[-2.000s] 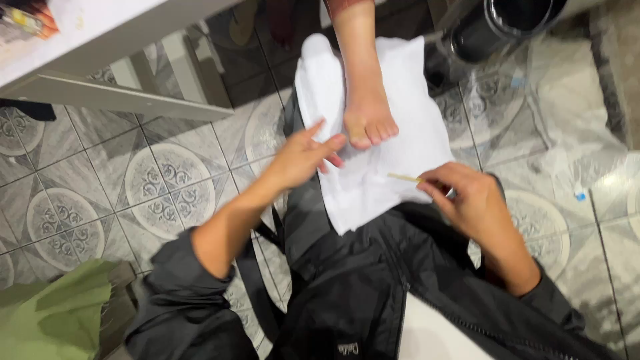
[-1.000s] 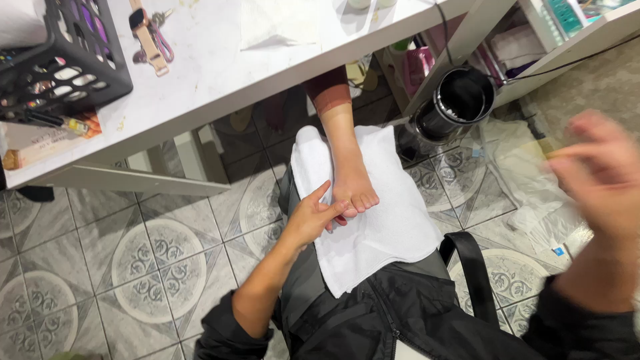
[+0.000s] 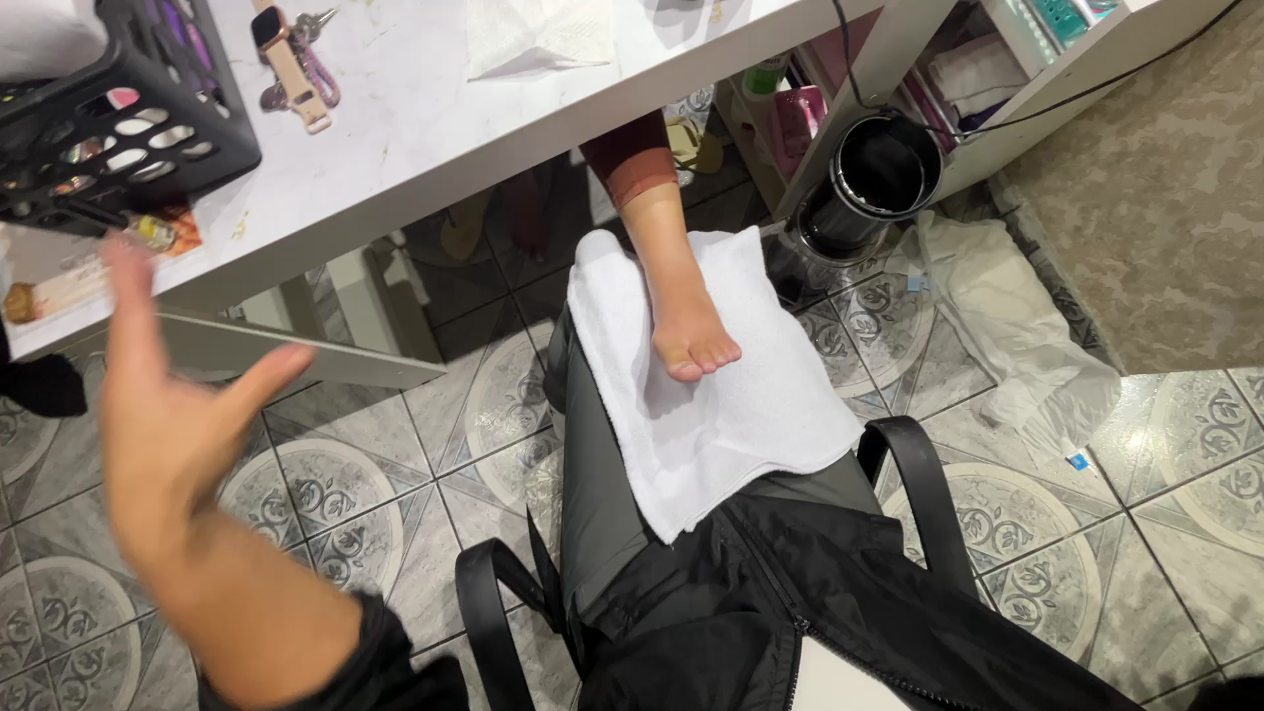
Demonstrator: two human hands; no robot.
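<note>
My left hand [image 3: 178, 425] is raised at the left, near the table's front edge, with its thumb and fingers spread and nothing in it. It is blurred. My right hand is out of view. Another person's bare foot [image 3: 689, 331] rests on a white towel [image 3: 760, 395] laid over my lap, the leg coming out from under the table. Neither of my visible fingers touches the foot.
The white table [image 3: 395, 109] holds a black plastic basket [image 3: 207, 109], a watch [image 3: 286, 69], keys [image 3: 314, 25] and a paper towel [image 3: 538, 35]. A black bin [image 3: 874, 183] stands right of the foot, beside a plastic bag [image 3: 1017, 326]. A cable [image 3: 1066, 104] crosses the shelves.
My left hand has let go of the foot's toes and moved left, toward the table. My right hand, raised at the right a second ago, has left the view.
</note>
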